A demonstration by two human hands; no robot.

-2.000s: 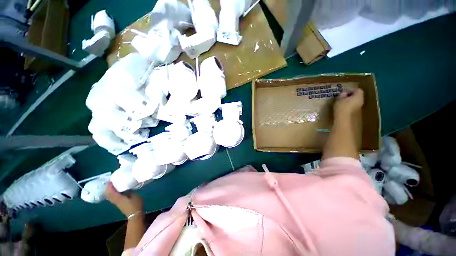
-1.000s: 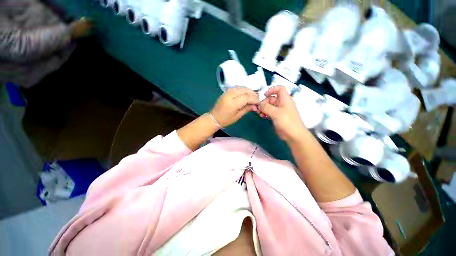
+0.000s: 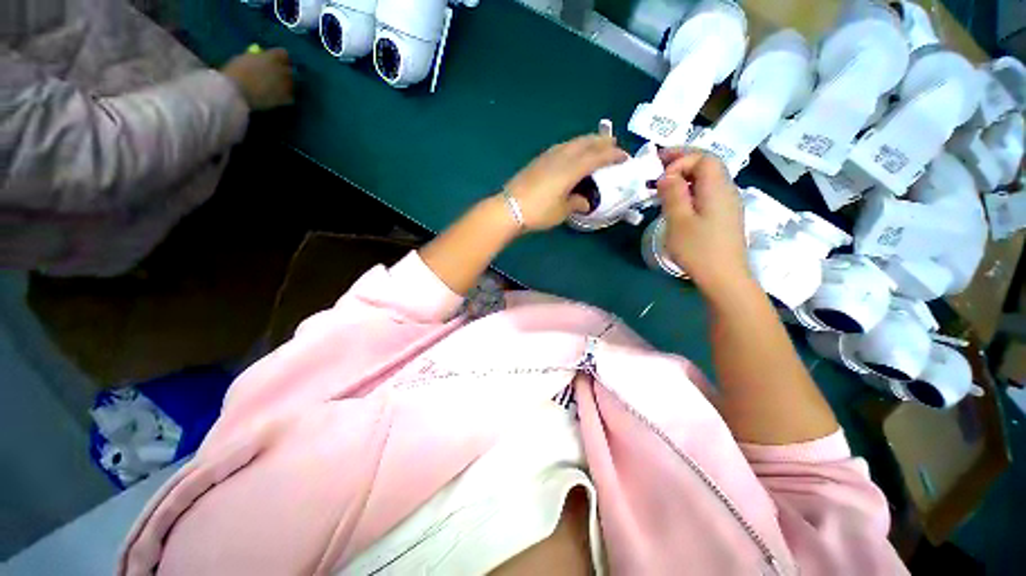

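A white security camera (image 3: 622,189) lies on the dark green bench in front of me, its dark lens face toward my left hand. My left hand (image 3: 559,183) holds it around the head. My right hand (image 3: 702,210) is at its bracket end with thumb and forefinger pinched together; a tiny dark thing shows at the fingertips, too small to name. Right of my right hand, a row of white cameras (image 3: 852,295) stands along the bench edge. Behind it lies a loose pile of cameras (image 3: 889,135) with labels on their brackets.
More cameras (image 3: 406,41) stand in a row at the upper left. Another person's hand (image 3: 262,78) and sleeve are at the left. A shallow carton (image 3: 936,444) is at the lower right. A blue bin (image 3: 200,407) and a brown box (image 3: 338,276) are below the bench.
My left hand has moved from meeting my right fingertips to holding the camera's head. My right hand has moved up and right to the bracket end. The other person's arm reaches further in.
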